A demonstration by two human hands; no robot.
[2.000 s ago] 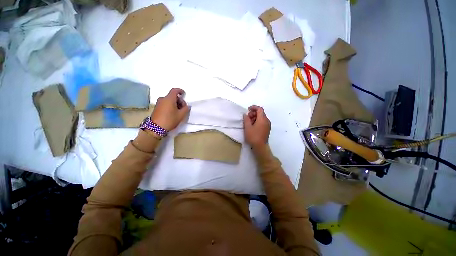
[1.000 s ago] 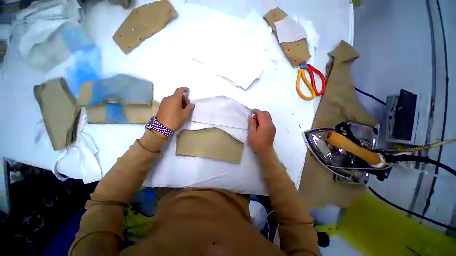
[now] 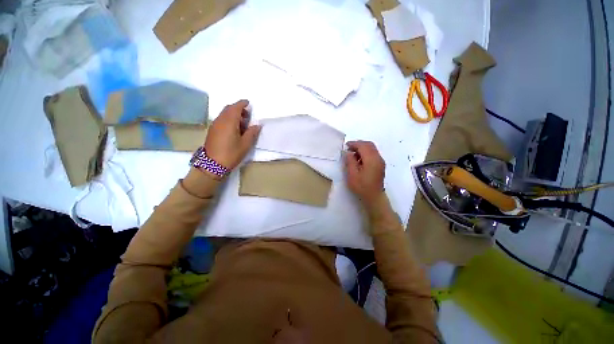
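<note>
A white peaked interlining piece (image 3: 303, 135) lies flat on the white table between my hands. A khaki piece (image 3: 285, 181) of similar peaked shape lies just below it, nearer to me. My left hand (image 3: 230, 134) is at the white piece's left end, thumb and fingers apart, with the thumb at or very near its edge. My right hand (image 3: 365, 168) is just beyond the right end, fingers bent and partly apart, with nothing visible in it. Whether either hand touches the white piece is hard to tell.
Cut-piece stacks (image 3: 72, 138) and a blue-marked pile (image 3: 182, 104) lie left. White sheets (image 3: 323, 64) and a dotted tan template (image 3: 192, 21) lie beyond. Scissors (image 3: 429, 97), a steam iron (image 3: 481, 191) on khaki cloth (image 3: 450, 131) and a dark box (image 3: 544, 148) are at right.
My right hand has come off the white piece's right end and moved slightly right. My left thumb and fingers have opened a little. The table things sit slightly higher in view.
</note>
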